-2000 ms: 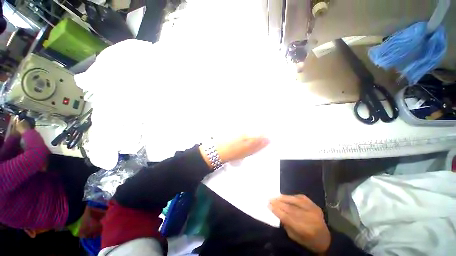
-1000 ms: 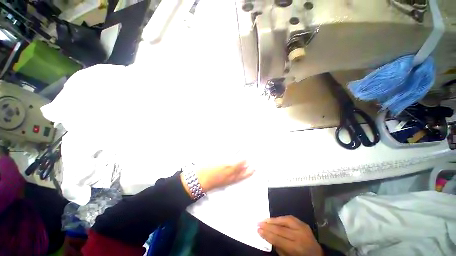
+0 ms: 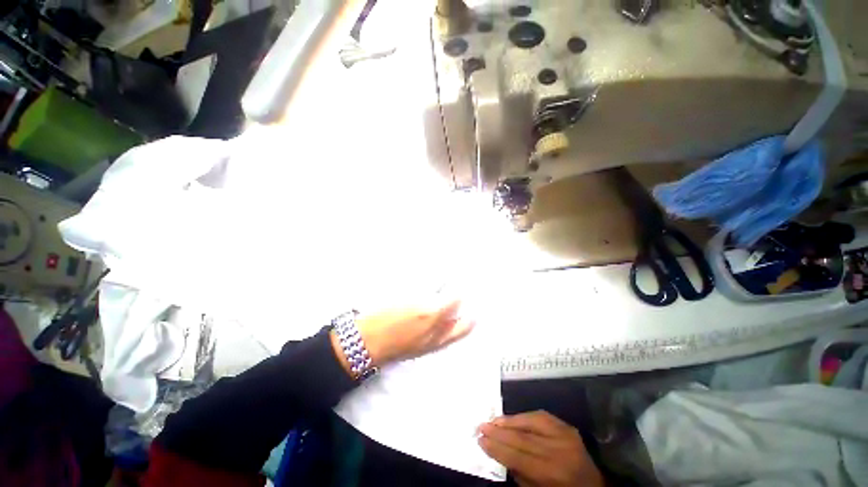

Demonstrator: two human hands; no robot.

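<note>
A white fabric piece [image 3: 433, 404] lies over the table's front edge and hangs down towards my lap; its upper part is overexposed. My left hand [image 3: 409, 333], with a metal watch at the wrist, lies flat on the cloth, fingers pointing towards the needle area; the fingertips fade into the glare. My right hand [image 3: 542, 447] pinches the cloth's lower right edge between thumb and fingers, below the table edge. The cream sewing machine [image 3: 666, 86] stands at upper right, with its needle area [image 3: 512, 200] beyond my hands.
Black shears [image 3: 671, 271] lie right of the needle, beside a tray [image 3: 728, 281] of dark odds and ends. A blue tassel [image 3: 752, 185] hangs from the machine. White cloth [image 3: 143, 200] is heaped at left. More pale cloth [image 3: 752, 428] lies at lower right. A printed ruler [image 3: 609, 354] runs along the edge.
The view has shifted, showing more of the machine head. Both hands keep about the same place on the cloth. The glare has shrunk somewhat.
</note>
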